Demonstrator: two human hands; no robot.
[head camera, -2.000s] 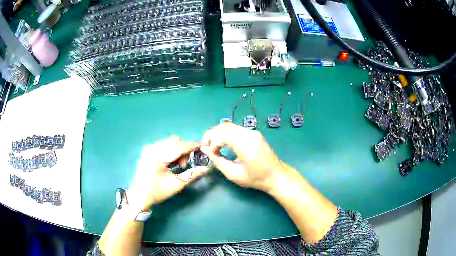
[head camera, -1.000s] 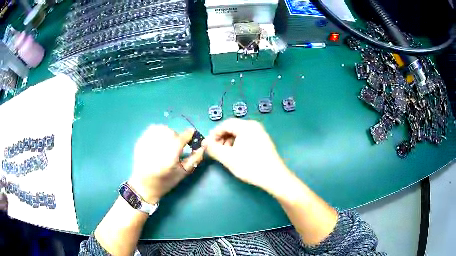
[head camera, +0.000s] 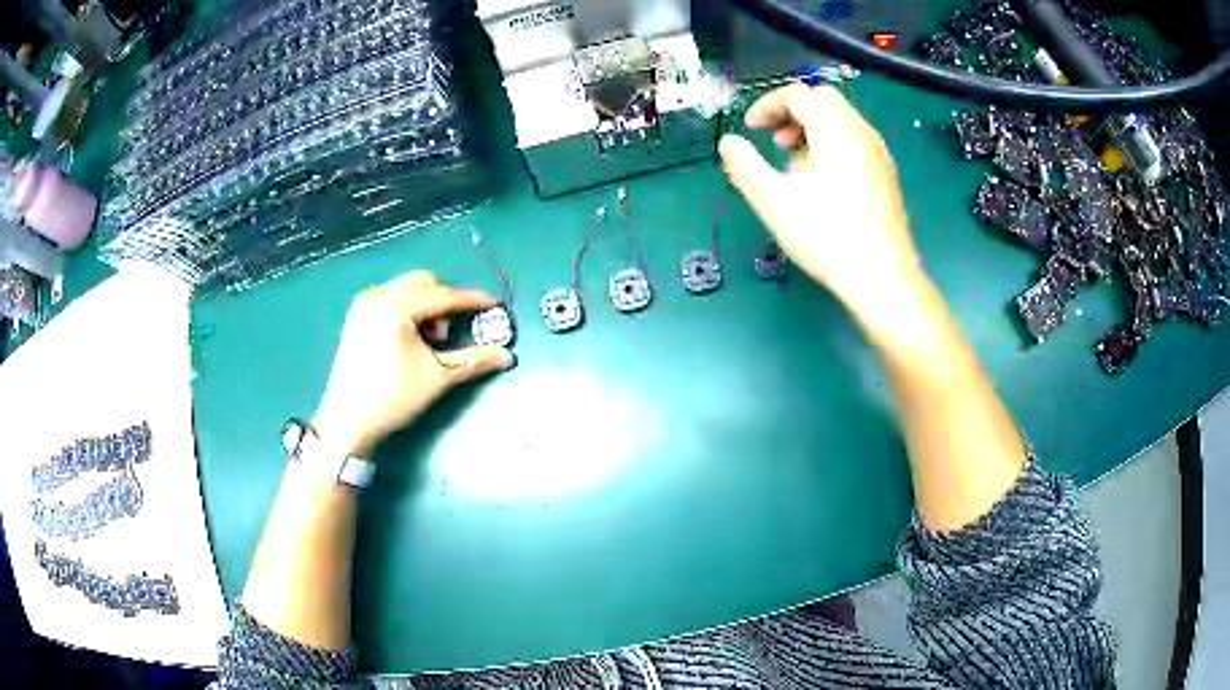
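My left hand (head camera: 391, 353) is at the left end of the row, with thumb and index finger at opposite edges of a small grey lens holder (head camera: 492, 328) on the green mat. Its thin lead runs up and back to a tiny white end. To its right stand more lens holders (head camera: 561, 309) in a spaced row, each with a thin lead; the rightmost is dark and partly beside my right wrist. My right hand (head camera: 826, 189) is raised over the rear centre right, thumb and fingers apart, with nothing visible in it.
A screw feeder (head camera: 594, 115) stands at rear centre, stacked blister trays (head camera: 290, 128) at rear left. Board strips (head camera: 92, 506) lie on a white sheet (head camera: 128, 351) at left. A heap of dark modules (head camera: 1079, 202) lies right, under a thick black cable (head camera: 971, 92). A pink bottle (head camera: 57, 202) stands far left.
My hands have parted. My left hand has moved the holder up and left to the row's end. My right hand has let go and moved to the rear right. The view has shifted.
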